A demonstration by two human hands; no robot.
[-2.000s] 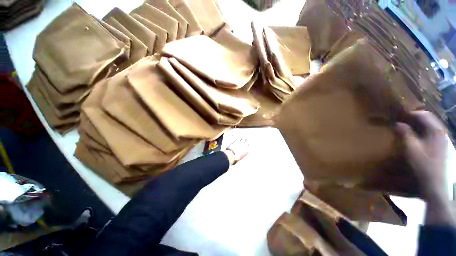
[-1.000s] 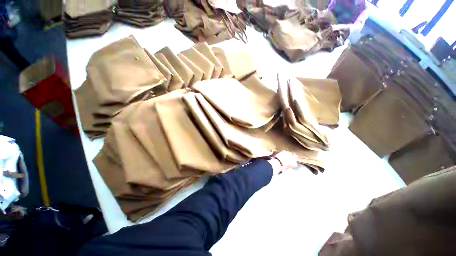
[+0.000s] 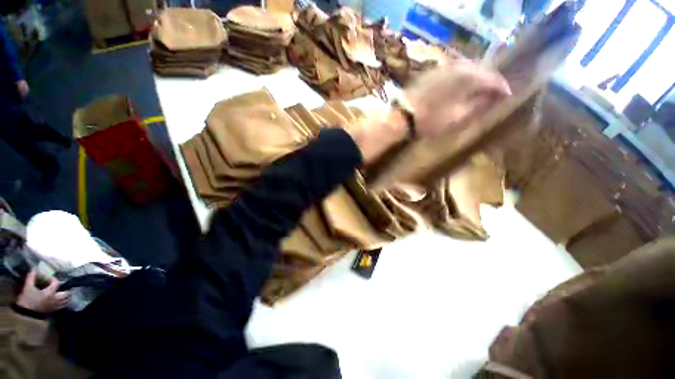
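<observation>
My left hand (image 3: 455, 92), blurred, is raised over the table and grips a brown bag body (image 3: 444, 144) by its upper part. That bag is seen nearly edge-on, slanting from upper right to lower left. My right hand is not in view. Stacked brown bag bodies (image 3: 248, 133) overlap on the white table (image 3: 414, 311) behind and below my left arm. A large brown bag body (image 3: 592, 326) stands close at the lower right, cut off by the edge.
A dark phone with a bright picture (image 3: 366, 261) lies on the table. Standing bags (image 3: 570, 185) line the right side. More piles (image 3: 186, 41) are at the back. A red box (image 3: 126, 148) stands on the floor. At lower left a person's hand (image 3: 42, 292) is beside a white bag (image 3: 63, 240).
My left hand has risen from the table by the stacks and now holds a bag body in the air. The phone shows again. The view has shifted, showing more floor at left.
</observation>
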